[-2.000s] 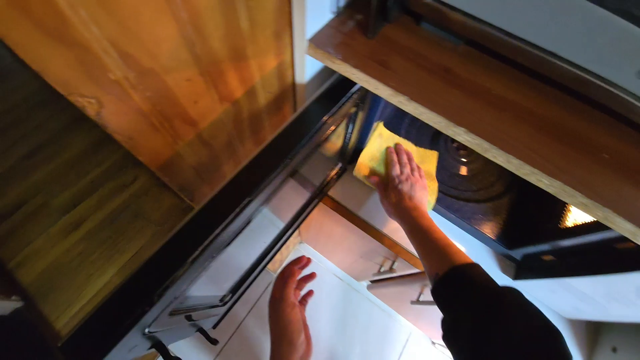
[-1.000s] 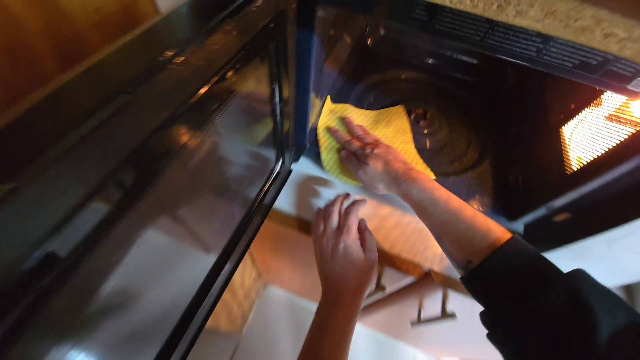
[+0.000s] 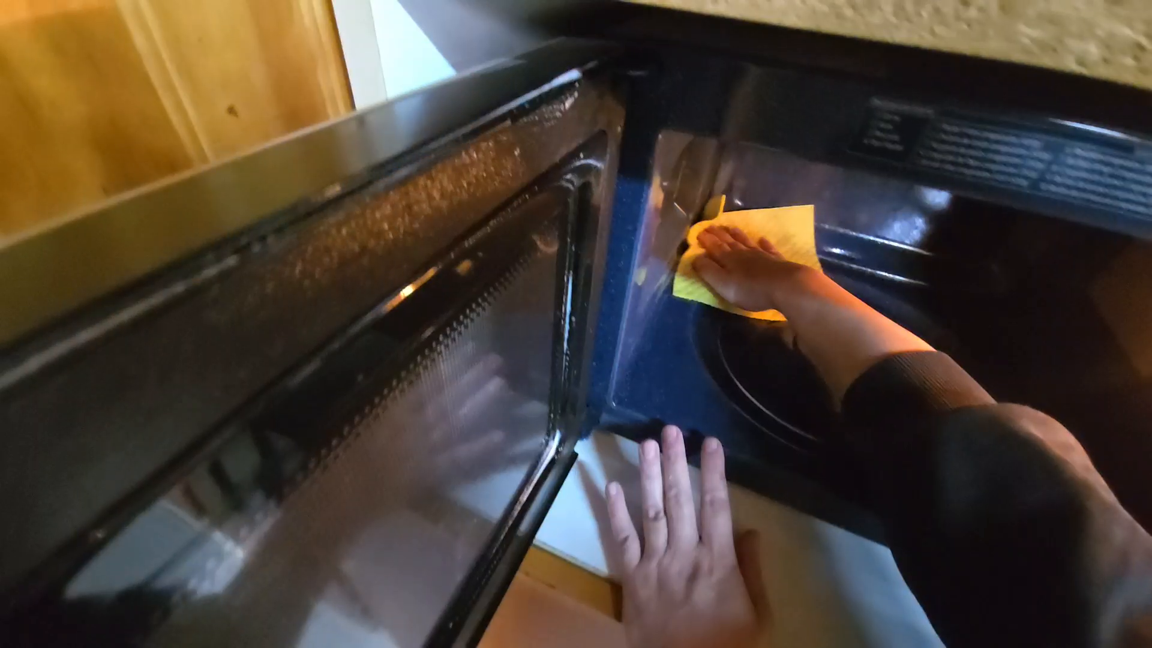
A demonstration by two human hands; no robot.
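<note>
My right hand [image 3: 742, 270] is inside a microwave oven [image 3: 657, 360], pressing a yellow cleaning cloth [image 3: 778, 229] flat near the cavity's back left corner. Its fingers lie spread on the cloth, and a dark sleeve covers the forearm. Below the oven's front edge, my left hand [image 3: 679, 549] is raised with fingers apart and nothing held. It is close to the lower front edge; whether it touches is not clear. The open oven door [image 3: 360, 315] stands to the left, with spots and droplets on its inner face.
A chipboard edge [image 3: 945, 27] runs above the oven. A wooden panel [image 3: 162, 81] rises behind the door at upper left. A label with writing [image 3: 999, 153] is on the oven's upper front frame. A white surface [image 3: 819, 576] lies below.
My right hand and the cloth have moved from the cavity floor deeper in, to the back left corner. My left hand's fingers have straightened. The view has shifted closer to the oven.
</note>
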